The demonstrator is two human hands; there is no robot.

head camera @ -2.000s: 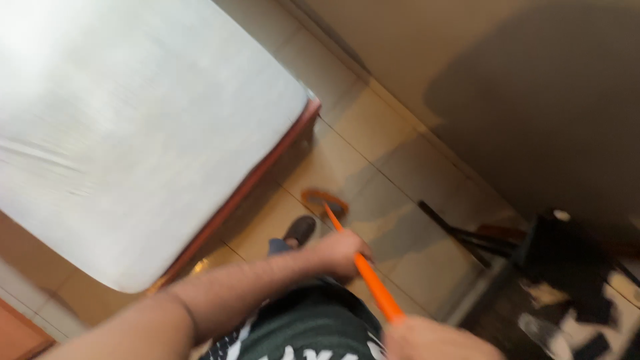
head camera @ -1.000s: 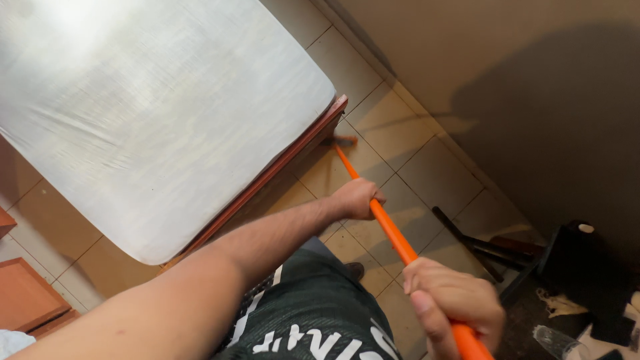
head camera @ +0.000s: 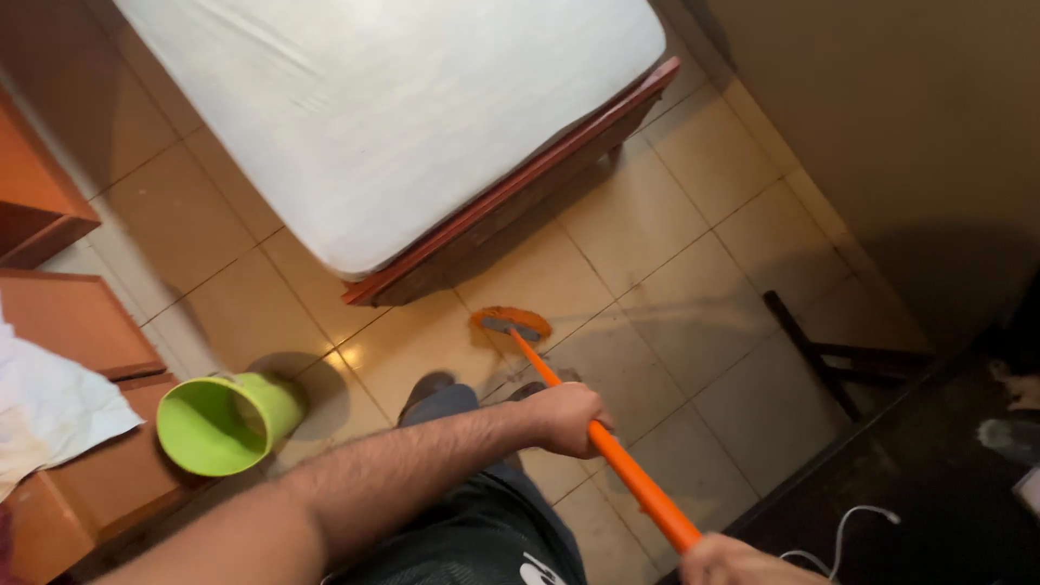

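Observation:
An orange-handled broom point(head camera: 646, 483) slants across the lower middle of the view. Its grey head with orange bristles point(head camera: 510, 322) rests on the floor tiles, just off the wooden foot end of the bed. My left hand point(head camera: 569, 418) is wrapped around the handle partway up. Lower right, my right hand point(head camera: 743, 561) grips it nearer its upper end, partly cut off by the frame's edge. My shoes point(head camera: 426, 394) are close to the broom head, one partly hidden behind my left hand.
The bed's white mattress point(head camera: 422, 106) fills the top. A green bucket point(head camera: 231, 418) is at left, beside wooden furniture point(head camera: 73, 321) with a pale cloth point(head camera: 57, 406). Dark wooden legs point(head camera: 812, 357) and a white cable point(head camera: 841, 528) are at right, below the wall point(head camera: 910, 122).
The broom head has come away from the bed's far corner, where it was a second ago, back toward my feet. Both hands stay on the handle. The view has shifted, showing the green bucket.

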